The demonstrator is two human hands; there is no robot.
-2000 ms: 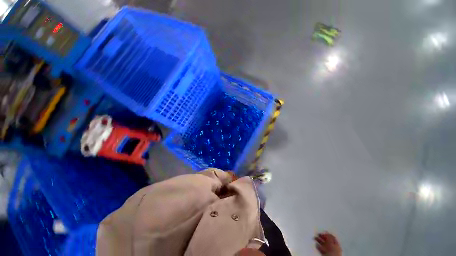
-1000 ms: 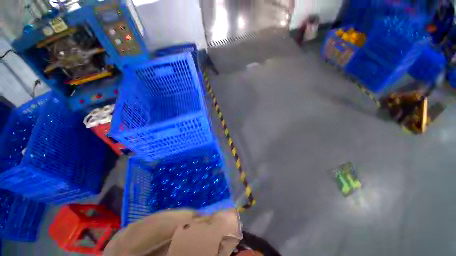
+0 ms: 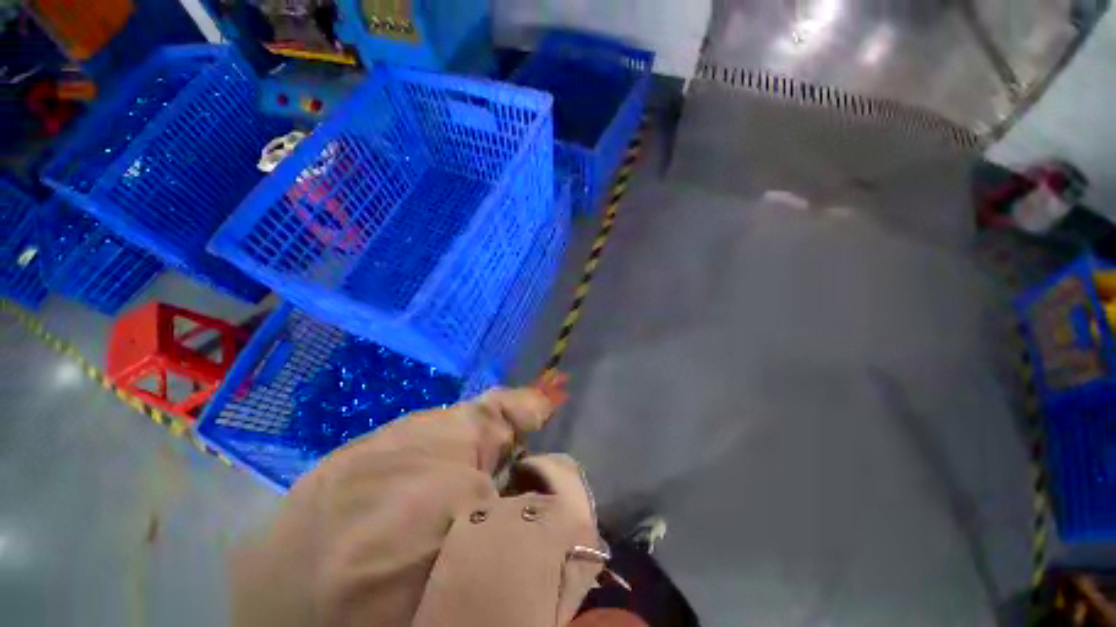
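Observation:
A blue mesh-sided crate [image 3: 471, 227] sits on top of a lower blue crate [image 3: 239, 429]. Its mesh floor shows, and any few parts in it are too blurred to tell. Shiny blue plastic parts [image 3: 367, 392] lie in the lower crate, partly hidden by the upper crate and my beige sleeve. My left hand [image 3: 551, 390] is small and blurred at the sleeve's end, just right of the crates' near corner. Its fingers look apart, with nothing seen in it. My right hand is not in view.
A red stool [image 3: 171, 355] stands left of the crates. More crates of blue parts [image 3: 159, 159] are at upper left. The white tray [image 3: 282, 150] and blue press [image 3: 422, 37] are behind. Yellow-black tape [image 3: 591, 270] runs along the floor; a crate [image 3: 1083, 416] is far right.
The view has swung, so the crates and press sit higher and the metal sheet shows at the top. My left hand has come into view beside the crates. The right hand seen earlier is gone.

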